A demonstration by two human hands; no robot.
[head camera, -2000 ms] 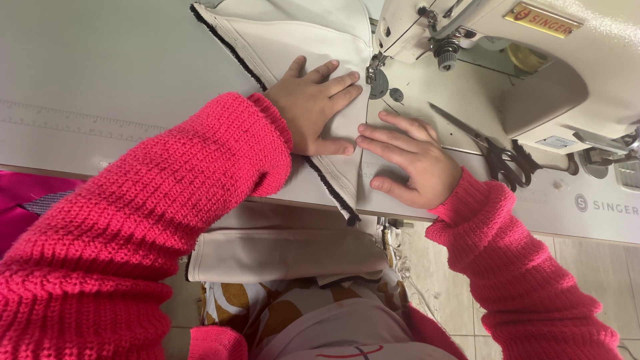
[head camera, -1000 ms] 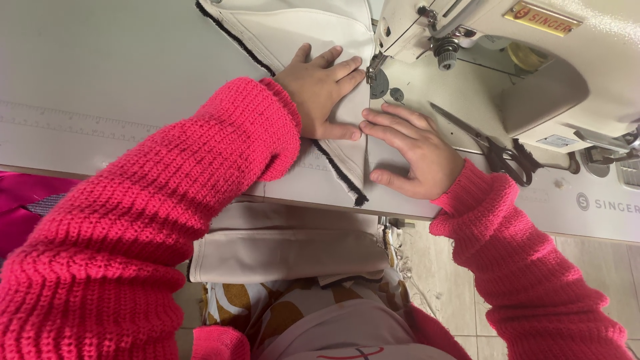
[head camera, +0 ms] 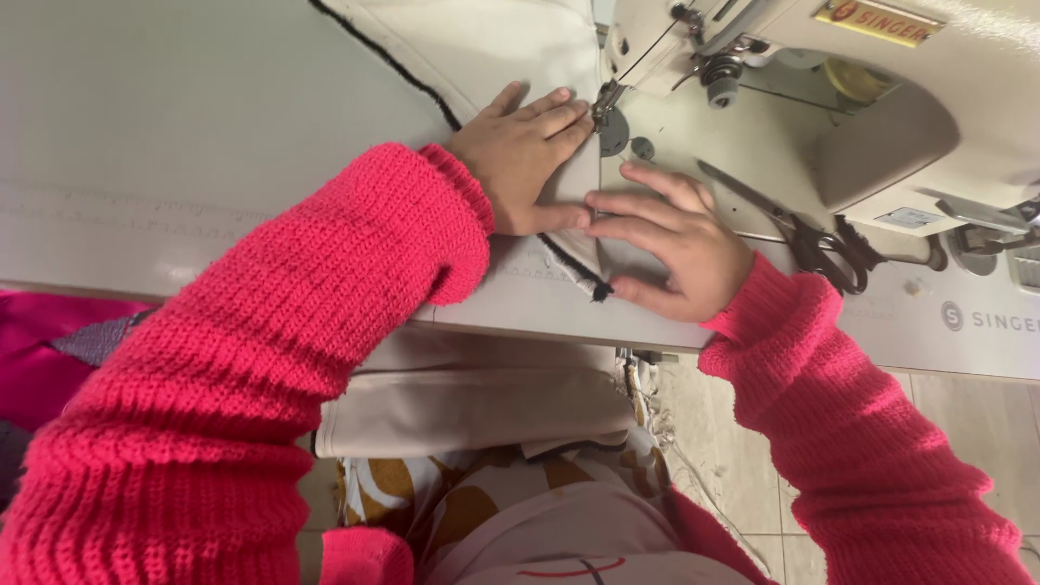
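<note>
White fabric [head camera: 504, 41] with a dark frayed edge lies on the sewing table, its right edge running under the presser foot [head camera: 605, 106] of a Singer sewing machine [head camera: 886, 146]. My left hand [head camera: 528, 158] rests flat on the fabric, fingers spread, fingertips close to the presser foot. Palm down, my right hand [head camera: 674, 240] is at the fabric's right edge, with its fingertips by my left thumb and its thumb near the pointed, dark-trimmed corner. Neither hand grips anything. The needle tip is hard to make out.
Scissors [head camera: 800, 231] with dark handles lie right of my right hand, beside the machine bed. A ruler scale [head camera: 146, 203] is marked along the table. More pale fabric [head camera: 479, 410] hangs over my lap below the table edge. Magenta cloth [head camera: 49, 349] is at the left.
The fabric has moved along under the presser foot, and its dark-edged corner now lies farther from the table's front edge than one second ago. Both hands remain on or beside it.
</note>
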